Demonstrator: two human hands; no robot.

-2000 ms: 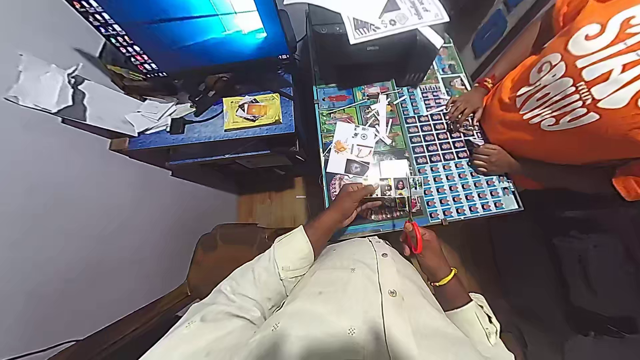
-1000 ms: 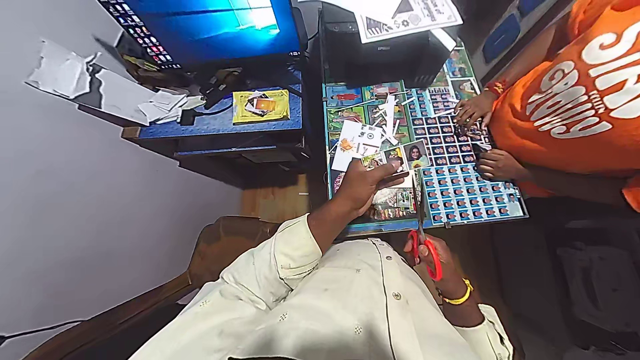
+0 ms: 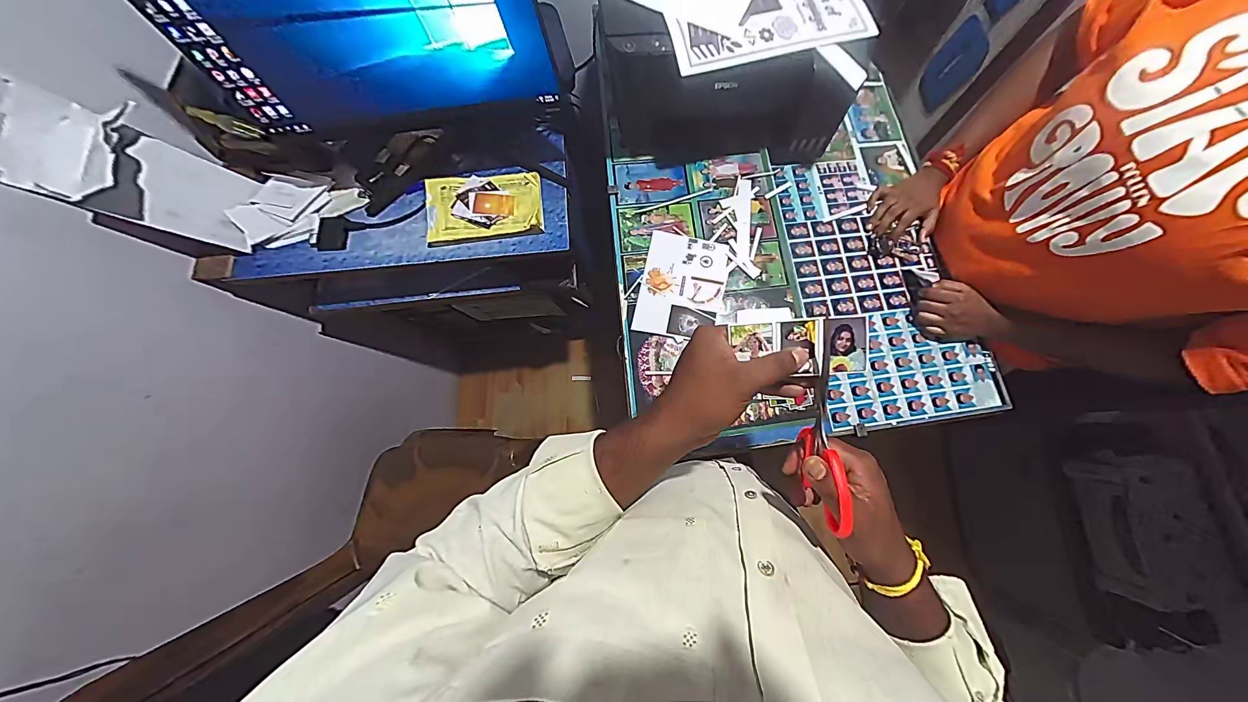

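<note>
My left hand [image 3: 717, 382] holds a strip of small printed photos [image 3: 756, 341] between thumb and fingers above the photo-covered table. My right hand [image 3: 858, 492] grips red-handled scissors [image 3: 837, 492], whose blades point away from me at the strip's right part. A small photo of a person in a yellow garment [image 3: 845, 343] lies at the right of the blades; whether it is still joined to the strip I cannot tell. Left of the strip lies a white printed sheet [image 3: 682, 278], and thin white paper offcuts [image 3: 743, 229] are scattered beyond it.
A black printer [image 3: 726, 97] with printed sheets on it stands at the table's back. Another person's hands [image 3: 951, 307] rest at the right table edge. At left are a monitor [image 3: 390, 58], a yellow packet [image 3: 485, 208] and torn white papers [image 3: 283, 210] on a blue desk.
My left hand first rose with the strip, then came a little lower towards the scissors. The scissor blades, standing apart from the strip a second ago, are now at it.
</note>
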